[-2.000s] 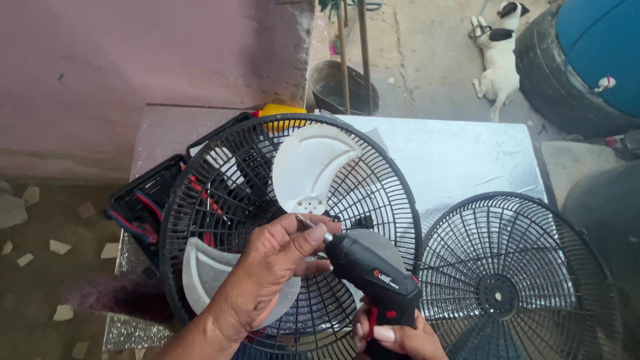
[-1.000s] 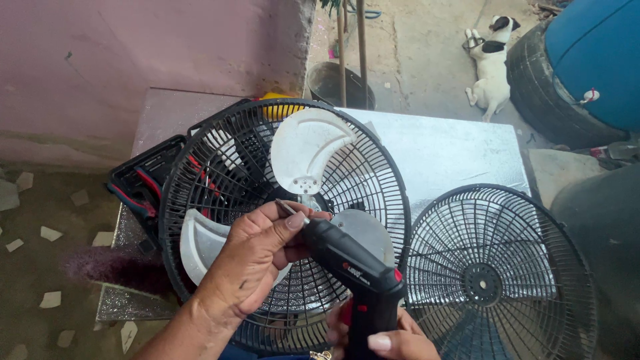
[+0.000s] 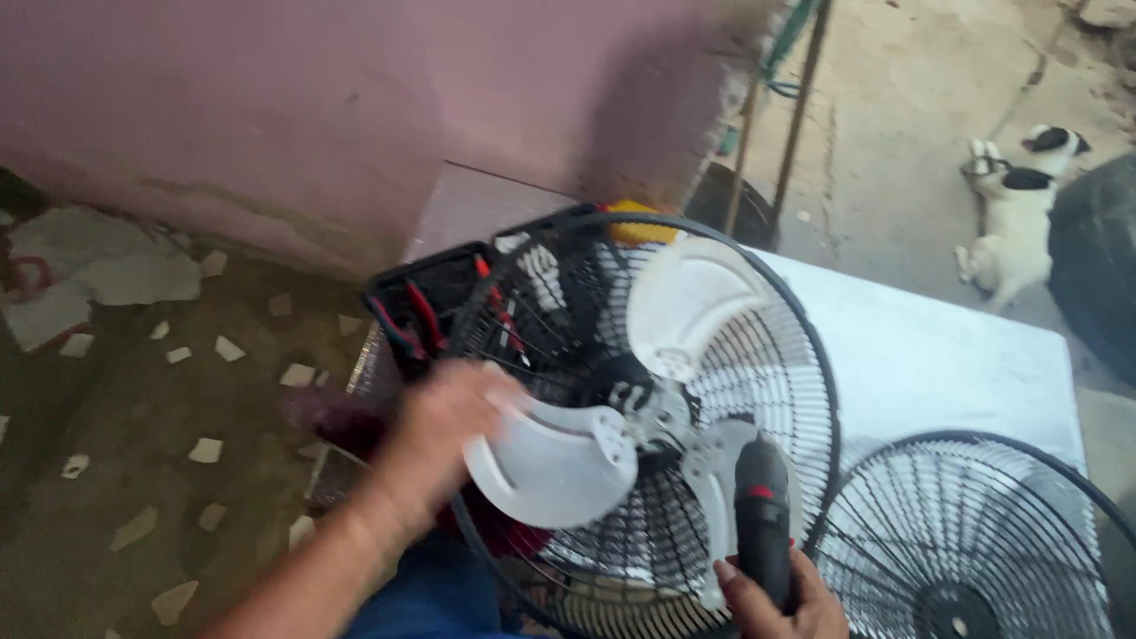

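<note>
My right hand (image 3: pixel 785 595) grips a black and red cordless screwdriver (image 3: pixel 763 515) upright over the lower right fan blade. My left hand (image 3: pixel 461 408), blurred, is at the left rim of the black fan grille (image 3: pixel 830 382), by the outer edge of the left white fan blade (image 3: pixel 559 470); whether it holds anything cannot be told. Another white blade (image 3: pixel 692 302) points up from the metal hub (image 3: pixel 657 413). Beyond the left hand lies an open black tool case (image 3: pixel 426 271) holding red-handled tools, partly seen through the grille.
A second black fan grille (image 3: pixel 958 532) lies at the lower right on the foil-covered table (image 3: pixel 941 346). A yellow object (image 3: pixel 643 222) sits behind the first grille. A pink wall (image 3: pixel 293 115) rises behind. A dog (image 3: pixel 1016 213) lies on the ground near a dark barrel (image 3: pixel 1100 257).
My left hand has left the screwdriver's tip and moved left to the grille's rim. My right hand still holds the screwdriver, now pointing more upward. The view has shifted left.
</note>
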